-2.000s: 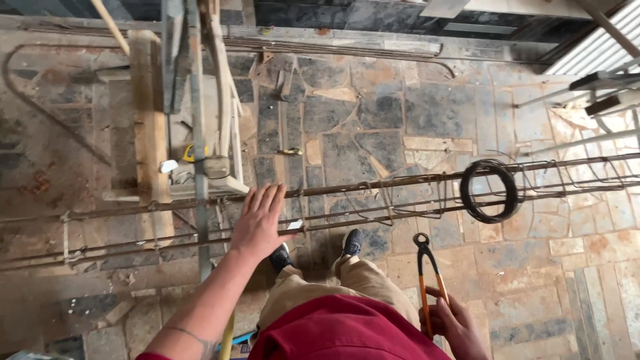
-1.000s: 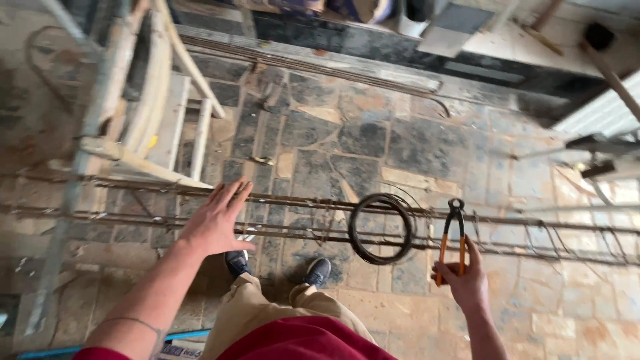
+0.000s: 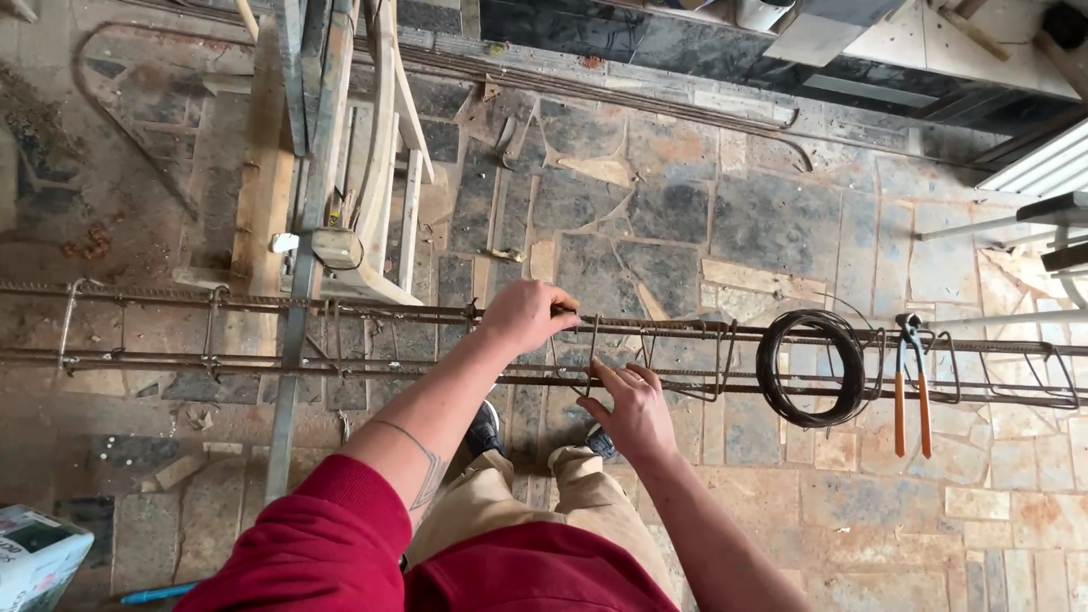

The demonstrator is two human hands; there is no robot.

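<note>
A long rebar cage [image 3: 425, 368] with wire stirrups runs across the view at waist height. My left hand [image 3: 529, 316] is on its far bar, fingers curled; the fingertips are partly hidden, and whether they grip the bar or a stirrup is unclear. At the near bar, my right hand [image 3: 631, 399] touches the lower part of a stirrup [image 3: 594, 348] with its fingertips. A coil of black tie wire [image 3: 769, 365] hangs over the cage to the right. Beyond it, end-cutting nippers with orange handles [image 3: 900, 416] rest on the bars, head at the far side.
A metal post [image 3: 293, 382] and wooden trestle parts [image 3: 259, 170] stand at the left. More rebar [image 3: 595, 87] lies along the far wall. A bent bar [image 3: 127, 136] is on the stone floor at far left. A plastic package [image 3: 38, 552] sits at lower left.
The nippers were in my right hand and now lie on the cage. My right hand has moved left to a stirrup. My left hand, earlier spread on the bars, now has its fingers curled.
</note>
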